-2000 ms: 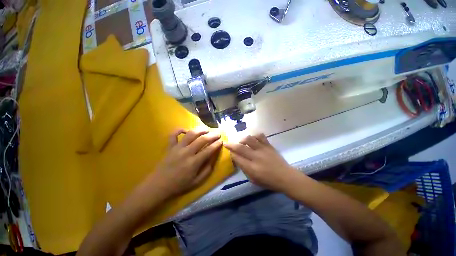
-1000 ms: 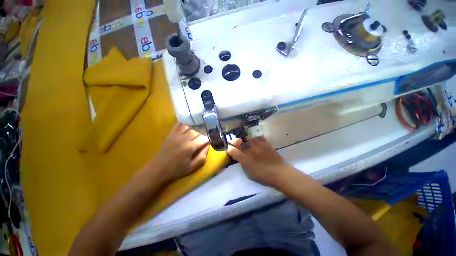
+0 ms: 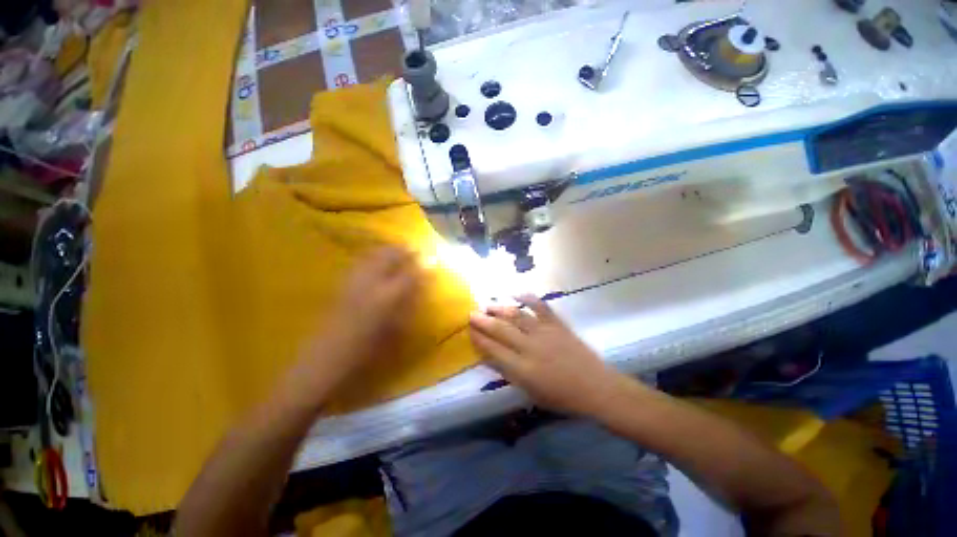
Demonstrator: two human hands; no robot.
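A yellow fabric piece (image 3: 315, 262) lies flat on the machine table, its right edge by the brightly lit presser foot area (image 3: 495, 275). A larger yellow panel (image 3: 157, 273) hangs along the left. My right hand (image 3: 535, 351) rests with its fingertips at the fabric's right edge, just in front of the needle area; whether it grips the cloth is unclear. My left hand (image 3: 378, 299) is blurred over the middle of the yellow piece; its fingers look bent, and its hold cannot be told. The glare hides the needle.
The white sewing machine head (image 3: 630, 115) spans the top right. A cable bundle (image 3: 876, 218) lies at the bed's right end. A blue basket (image 3: 911, 420) with yellow cloth stands at lower right. Scissors (image 3: 50, 477) with red and yellow handles lie at lower left.
My left hand has moved away from the presser foot onto the cloth. The folded flap of the yellow piece has opened out and spread upward. My right hand has shifted slightly towards the table's front edge.
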